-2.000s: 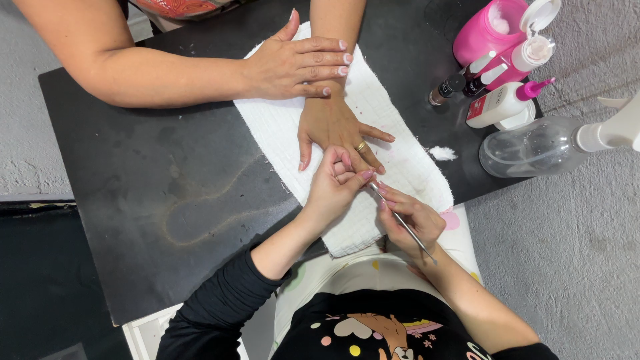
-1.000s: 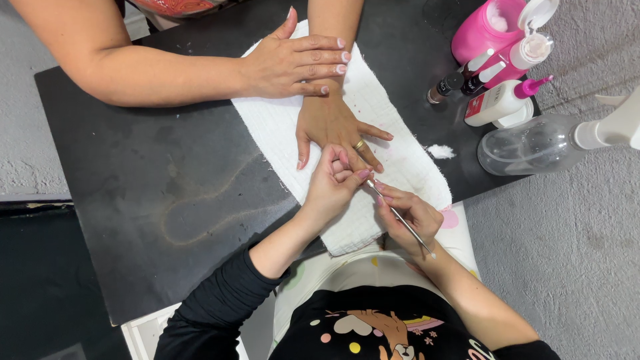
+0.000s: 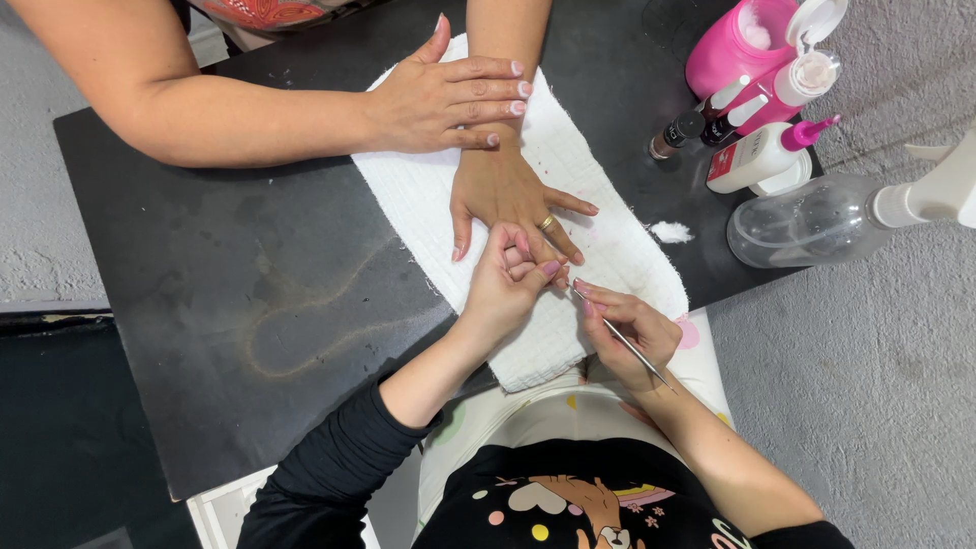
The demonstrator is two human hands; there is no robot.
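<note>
My left hand (image 3: 507,278) grips a fingertip of the other person's hand (image 3: 499,187), which lies palm down on a white towel (image 3: 610,217) and wears a gold ring (image 3: 546,222). Between the thumb and fingers of my right hand (image 3: 633,332) is a thin metal manicure tool (image 3: 633,348), its working tip at the held fingertip and its pointed rear end over my wrist. Whether the tip touches the nail cannot be told. The person's second hand (image 3: 465,103) rests across their own wrist.
On the black tabletop (image 3: 191,267), at the right, stand a pink jar (image 3: 732,53), an open-lidded pink bottle (image 3: 774,95), small nail polish bottles (image 3: 676,135), a white bottle with a pink nozzle (image 3: 751,158) and a clear spray bottle (image 3: 808,221). A cotton tuft (image 3: 672,232) lies beside the towel.
</note>
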